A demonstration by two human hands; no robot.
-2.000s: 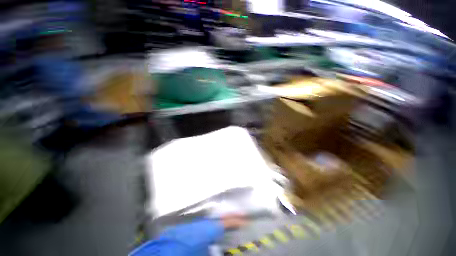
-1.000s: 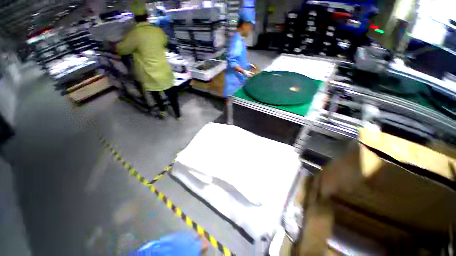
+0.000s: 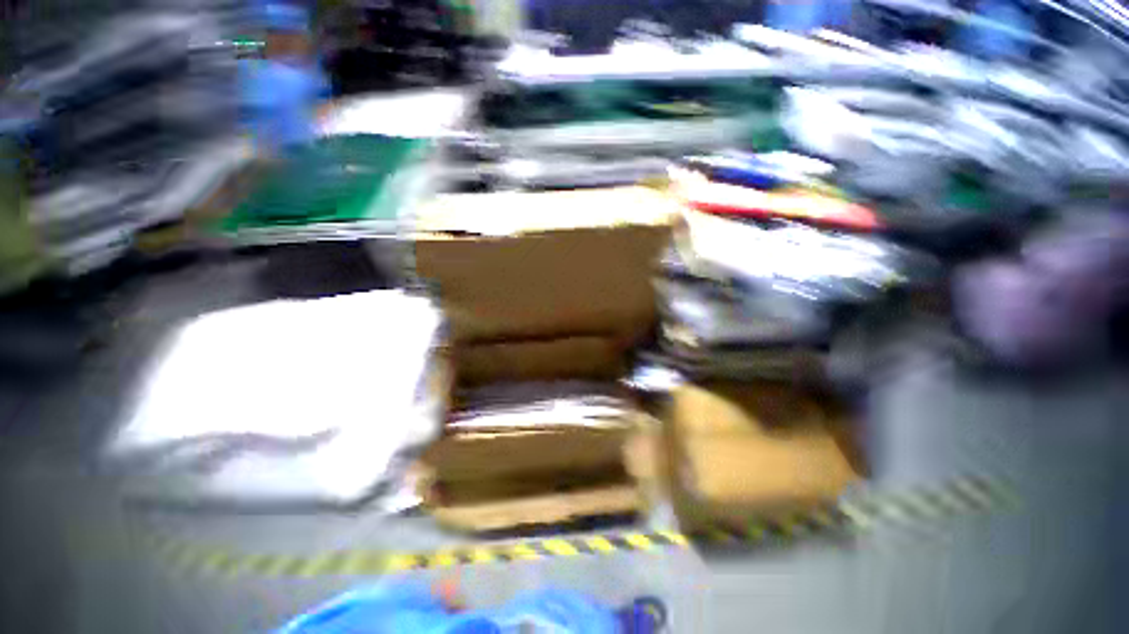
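The view is strongly blurred. Two blue sleeves show at the bottom edge. A small blurred patch of my left hand [image 3: 448, 594] shows by the left sleeve; its grip cannot be made out. At the end of the right sleeve is a small dark, looped shape [image 3: 645, 614]; I cannot tell my right hand from it. An open cardboard box [image 3: 545, 285] stands ahead in the middle, with shiny clear material inside. A white-covered stack [image 3: 297, 372] is left of it. Both lie well beyond my hands.
A second cardboard box [image 3: 761, 452] stands to the right, below a bench with red and shiny items. Yellow-black floor tape [image 3: 557, 546] crosses in front of the boxes. A green-topped bench [image 3: 324, 183] and a person in blue [image 3: 282, 99] are at the back left.
The view has swung right: the white stack and green bench now lie further left, and the cardboard box is central. The large dark coil no longer shows distinctly. A second sleeve has appeared.
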